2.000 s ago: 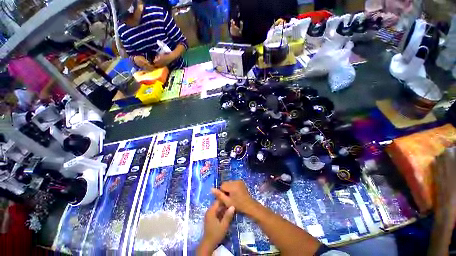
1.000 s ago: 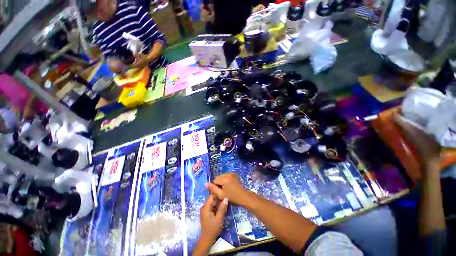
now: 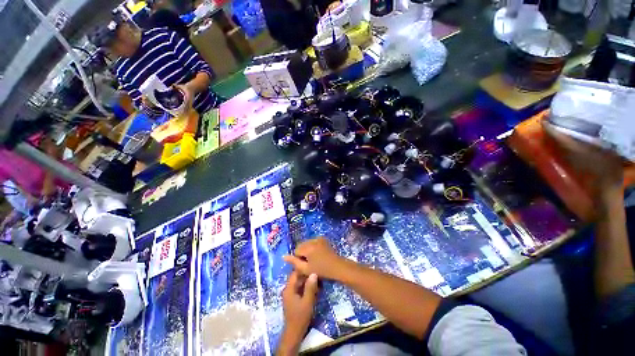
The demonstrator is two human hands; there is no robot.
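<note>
My left hand (image 3: 300, 300) and my right hand (image 3: 319, 260) meet over the printed packaging sheets (image 3: 271, 240), fingertips together. Whether a small thing is between the fingertips cannot be seen. A tangled heap of black camera ball housings (image 3: 362, 149) with red and yellow lead wires and small whitish discs lies beyond my hands. The nearest black housing (image 3: 369, 216) is at the heap's front edge, not touched by my hands.
Part-built white cameras (image 3: 125, 292) stand at the left edge. At right a neighbour's hand (image 3: 588, 163) holds a white housing (image 3: 595, 115) over an orange box (image 3: 550, 167). Beyond are a round tin (image 3: 536, 61), a plastic bag (image 3: 426, 59), a white box (image 3: 273, 76) and a person in stripes (image 3: 163, 59).
The view has shifted and tilted. My hands stay together in much the same pose. The neighbour at right now holds a white housing over the orange box, and the striped person holds up a white part.
</note>
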